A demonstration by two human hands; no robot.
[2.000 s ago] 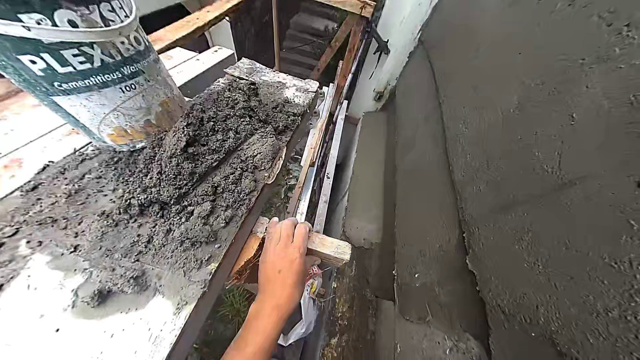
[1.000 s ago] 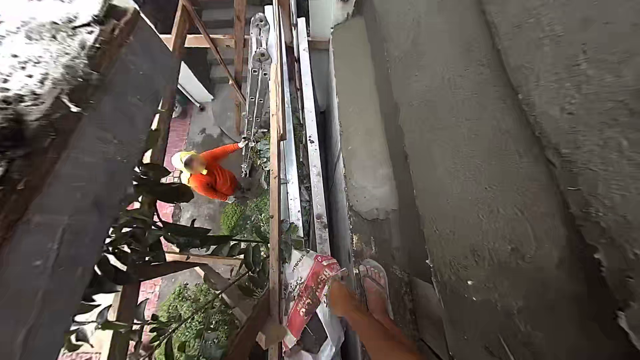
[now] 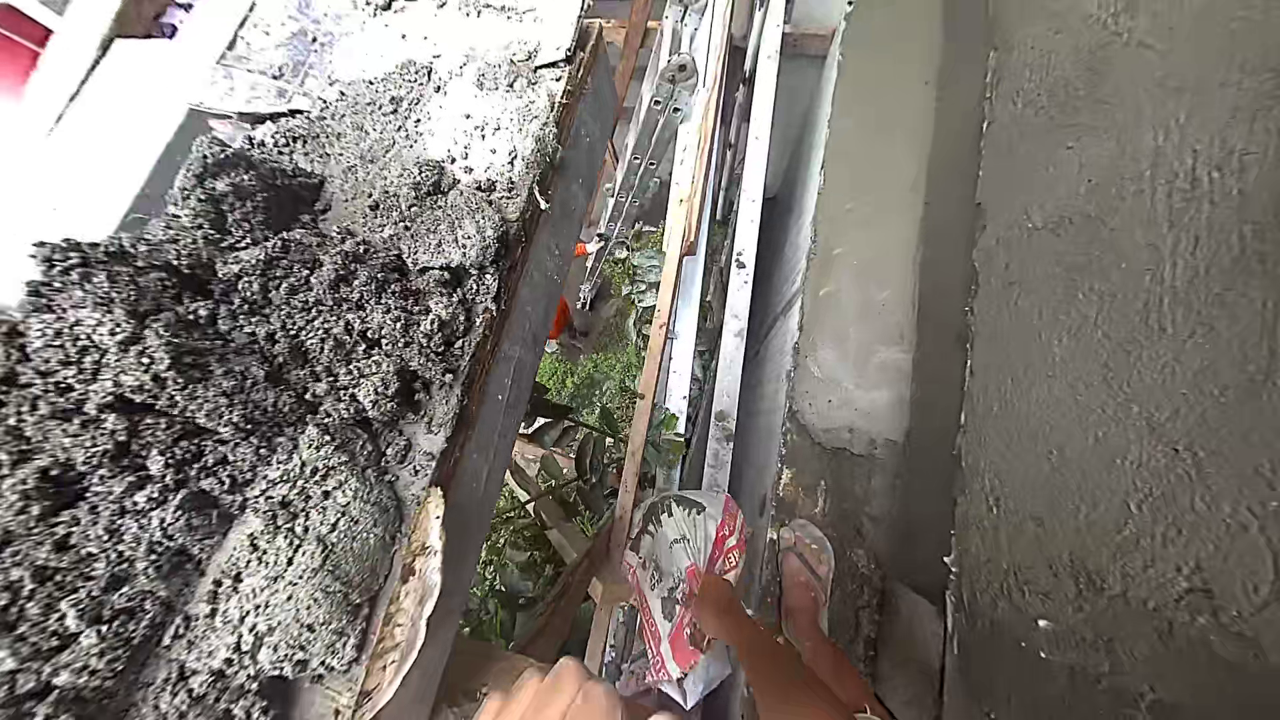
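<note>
The curled fingers of my left hand (image 3: pixel 555 692) show at the bottom edge, beside a brown wooden piece (image 3: pixel 470 668); its palm and underside are hidden, so its grip cannot be told. My right hand is out of view. Left of my hand, wet grey mortar (image 3: pixel 230 390) lies heaped on a board with a raised, splintered edge (image 3: pixel 405 610). One bare foot (image 3: pixel 722 608) rests on a crumpled red and white cement bag (image 3: pixel 685 560), and the other foot, in a flip-flop (image 3: pixel 805 575), stands on the ledge beside it.
Long wooden strips (image 3: pixel 665 350) and a pale metal-looking bar (image 3: pixel 740 260) run along a deep gap. Below are green plants (image 3: pixel 600 385), a metal ladder (image 3: pixel 645 150) and part of a person in orange (image 3: pixel 562 318). A smooth plastered ledge (image 3: pixel 865 250) and rough plastered wall (image 3: pixel 1120 350) lie right.
My left hand, out of view one second ago, shows again at the bottom edge. The view has swung back over the mortar board, which now hides most of the person below.
</note>
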